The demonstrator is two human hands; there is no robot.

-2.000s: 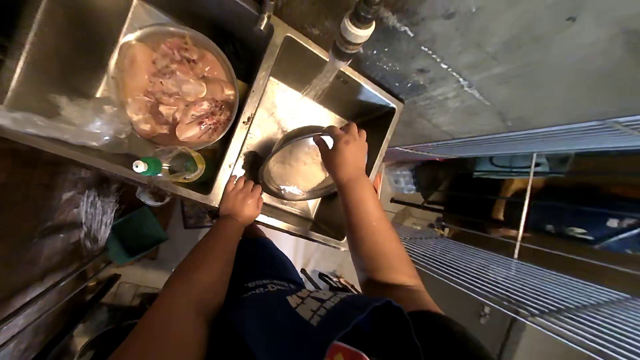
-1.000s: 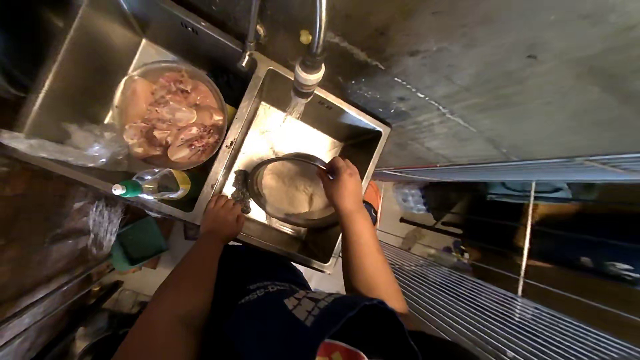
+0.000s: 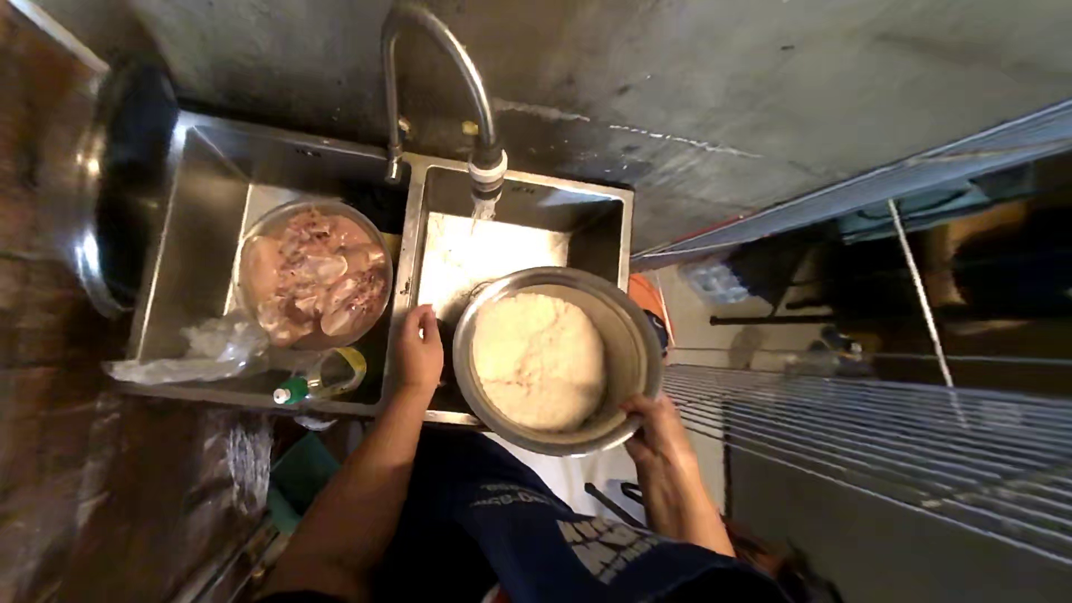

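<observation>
A round metal bowl (image 3: 634, 335) holding a pale, grain-like mass, perhaps rice (image 3: 538, 360), is tilted above the front of the right sink basin (image 3: 502, 243). My right hand (image 3: 657, 431) grips its lower right rim. Beside its left edge, my left hand (image 3: 421, 347) is near the divider between the basins, fingers partly curled and nothing seen in them. The gooseneck faucet (image 3: 469, 79) runs water into the right basin behind the bowl.
In the left basin sits a bowl of raw meat pieces (image 3: 314, 276) in liquid. A plastic bag (image 3: 209, 347) and a green-capped bottle (image 3: 327, 377) lie at its front edge. Wire shelving (image 3: 837, 419) stands at right.
The bowl has come up out of the right basin toward me, held at its rim by my right hand. Both hands were lower around the basin's front before. The view has shifted.
</observation>
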